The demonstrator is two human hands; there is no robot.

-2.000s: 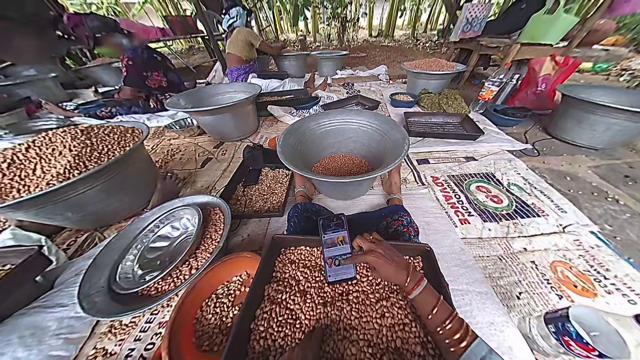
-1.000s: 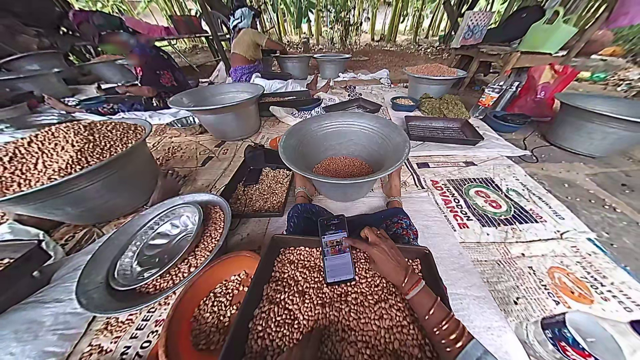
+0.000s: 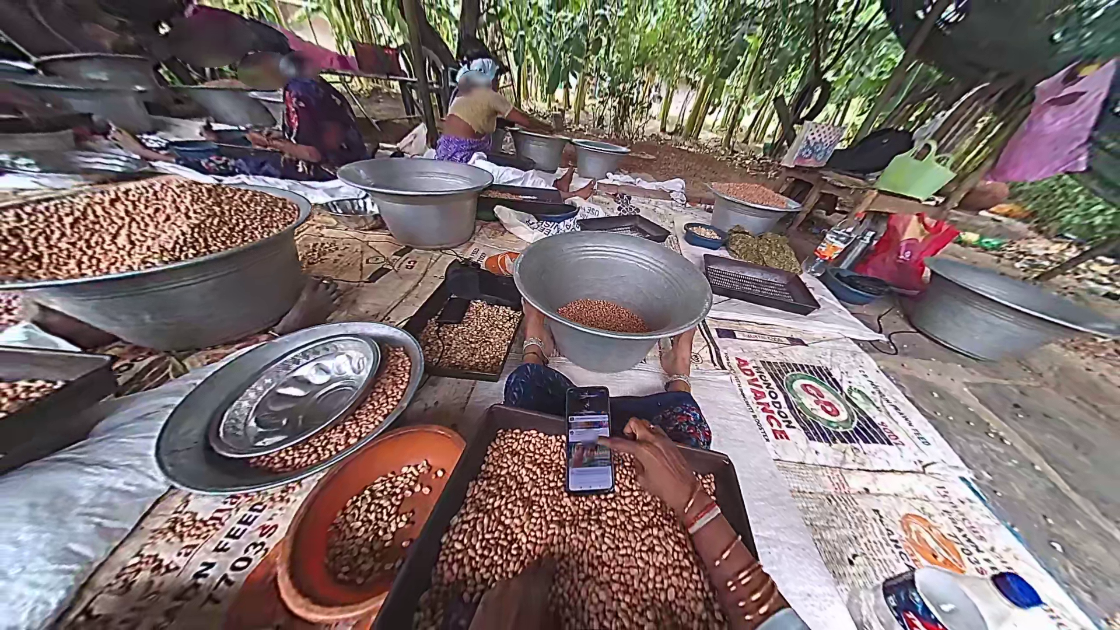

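Note:
A smartphone (image 3: 589, 442) lies upright in view over the peanut-like nuts (image 3: 525, 516) in a dark tray (image 3: 735, 499) at my lap. My right hand (image 3: 656, 459), with bangles at the wrist, has a finger on or just over its lit screen and grips nothing visible. My left hand (image 3: 521, 599) is dark and blurred at the bottom edge, low over the nuts; its fingers are not clear. Beyond my knees, a large metal basin (image 3: 612, 271) holds reddish kernels (image 3: 604, 315) between my feet.
Left of the tray are an orange bowl (image 3: 302, 560), a metal basin (image 3: 188, 455) with a steel plate (image 3: 297, 394), and a heaped basin (image 3: 175, 306). A small tray (image 3: 429, 354) lies ahead. A plastic bottle (image 3: 949, 604) is at lower right. Other people sit farther back.
The picture on the phone screen has changed. My right hand has shifted slightly over the phone. The basins and trays stay in place.

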